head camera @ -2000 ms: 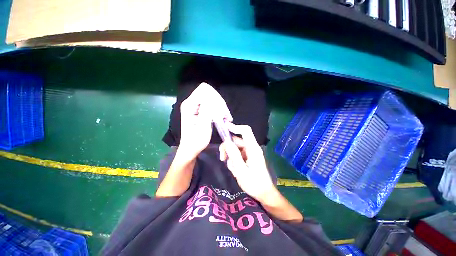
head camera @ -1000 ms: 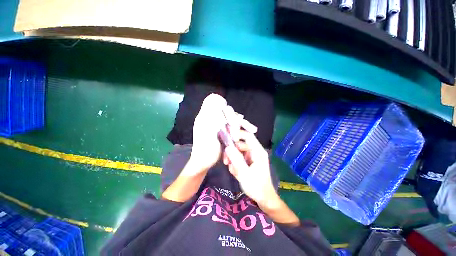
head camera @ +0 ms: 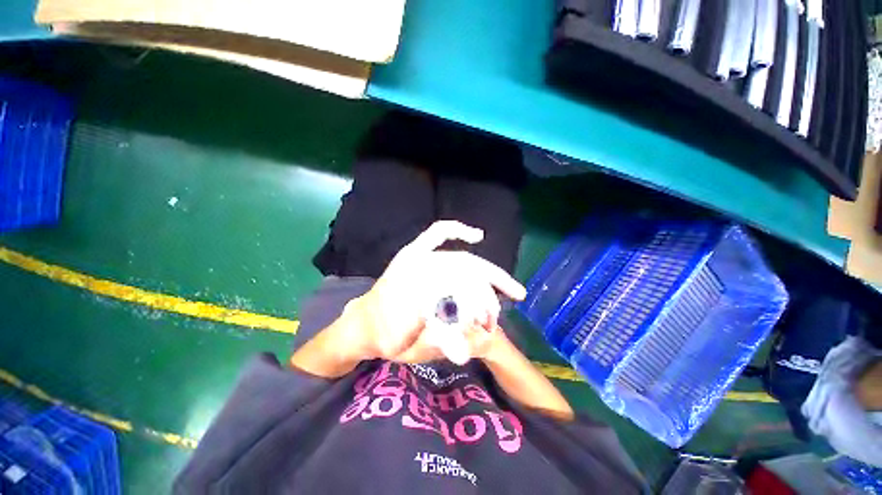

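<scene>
My left hand [head camera: 411,295] is over my lap, with its fingers curled around a tube [head camera: 448,309] whose dark round end points up at the camera. The tube's length is hidden. My right hand [head camera: 486,327] is behind and against my left hand, mostly covered by it, so its grip does not show. Both hands are overexposed and blurred. Whether a white end piece sits on the tube cannot be told.
A black slotted tray [head camera: 667,72] with several silver tubes lies on the teal bench [head camera: 484,97]. Cardboard [head camera: 242,29] lies at upper left. A film-wrapped blue crate [head camera: 667,329] stands at right, other blue crates [head camera: 29,155] at left. A person's sleeve [head camera: 841,396] shows at the right edge.
The hands have moved down towards my chest and turned, so the tube now shows end-on instead of lengthwise. The view has shifted, showing more of the tray and its tubes.
</scene>
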